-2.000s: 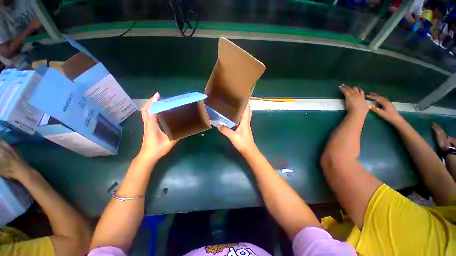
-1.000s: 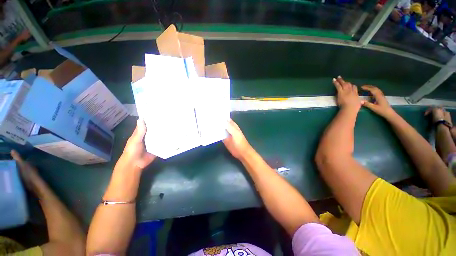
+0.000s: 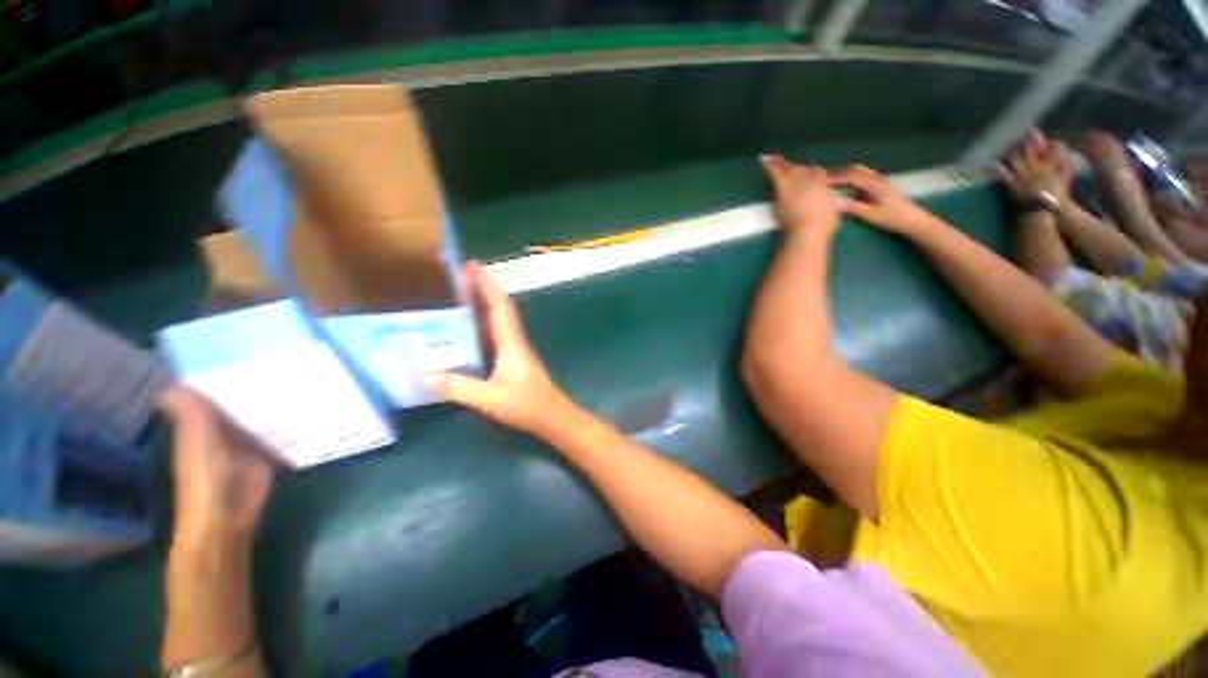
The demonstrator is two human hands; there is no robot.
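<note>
Two light blue and white retail boxes are held side by side above the bench. The left box (image 3: 285, 384) shows a pale printed face and is in my left hand (image 3: 219, 457), at its lower left. The right box (image 3: 408, 355) has a tall brown inner flap raised and an open mouth; my right hand (image 3: 510, 371) grips its right side, with the thumb on the printed face. The boxes overlap or touch near the middle. Some edges are blurred.
More blue-white cartons (image 3: 73, 424) stand at the left, blurred. The green bench (image 3: 451, 530) has a white strip (image 3: 702, 237) with a thin yellow strip (image 3: 596, 242). A person in a yellow shirt (image 3: 1033, 517) rests both hands at the strip on the right.
The view has swung to the right. The two boxes, earlier upright with white faces towards me, are now tilted, and the right one shows its brown inside. Both hands still hold them.
</note>
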